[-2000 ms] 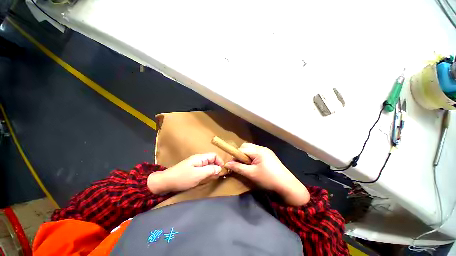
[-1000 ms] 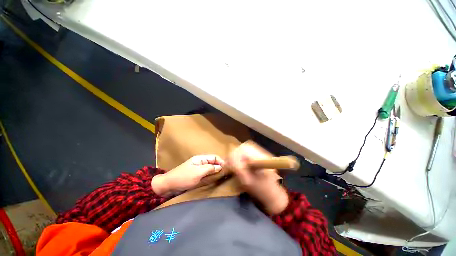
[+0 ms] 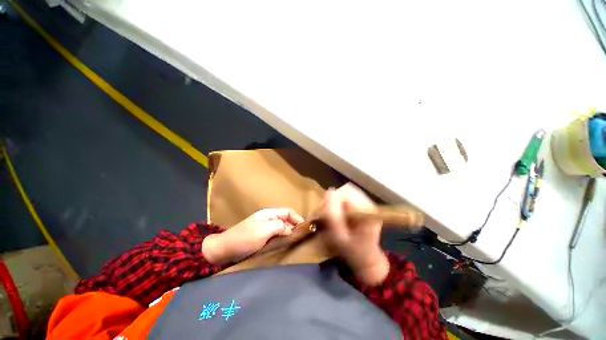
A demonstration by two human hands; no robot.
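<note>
The tan handbag lies in my lap, its far part below the bench edge. A small gold metal fitting shows at the bag's rim between my hands. My left hand pinches the rim just left of the fitting. My right hand, blurred by motion, is closed around the wooden-handled tool, whose handle sticks out to the right. The tool's working end is hidden or too blurred to see.
The white bench runs diagonally ahead and right. On it are a small pale block, a green-handled corded tool, a thin corded pen tool, a grey rod and a cream pot. A red-rimmed crate stands lower left.
The wooden handle has swung from pointing up-left to pointing right, with my right hand turned around it. The gold fitting now shows at the rim. My left hand stays at the rim.
</note>
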